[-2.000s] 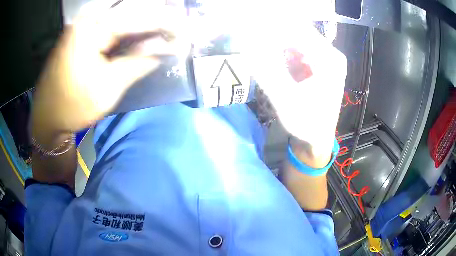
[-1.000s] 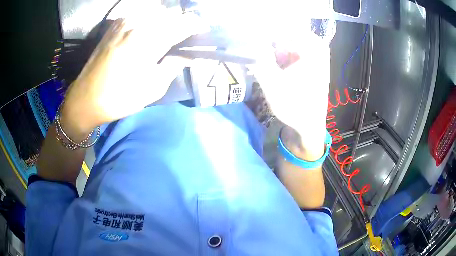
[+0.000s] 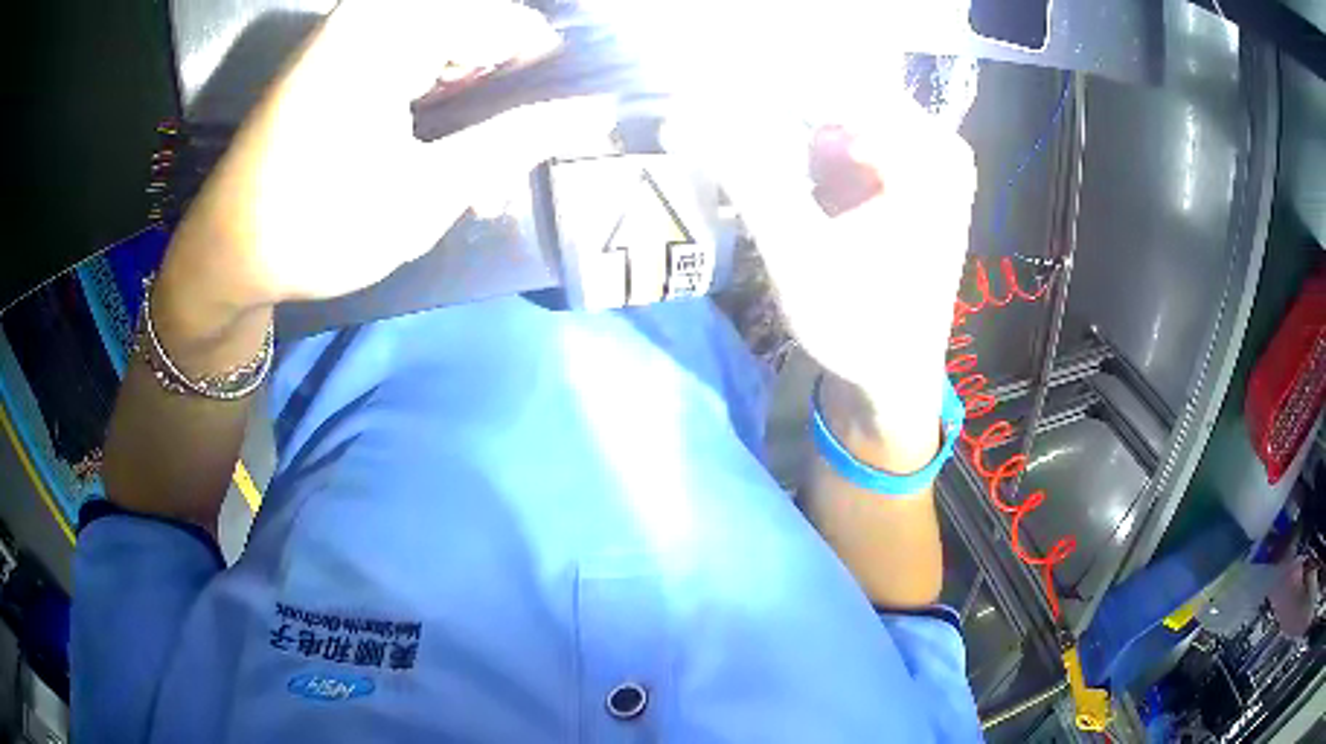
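Note:
A grey block with a white arrow label [image 3: 633, 233] sits between my hands. My left hand [image 3: 364, 175], with a silvery bracelet, reaches over the grey surface left of the block. Its fingers curl around a dark gap; glare hides whether they hold anything. My right hand [image 3: 858, 218], with a blue wristband, is at the block's right side, strongly washed out, with its fingers lost in the light. A reddish patch shows on it. Dark cables with small coloured tips [image 3: 165, 167] show behind my left forearm; whether my hand holds them is hidden.
A crinkled clear bag with dark bits [image 3: 750, 298] hangs beside the block. A red coiled hose [image 3: 1003, 451] hangs at the right, before a metal frame. A light-blue bin rim [image 3: 109, 313] is at far left, and a red basket [image 3: 1287, 385] at far right.
A dark thin length spanning between my hands one second ago no longer shows. My left hand has shifted slightly up and left, uncovering more grey surface. My right hand has barely moved.

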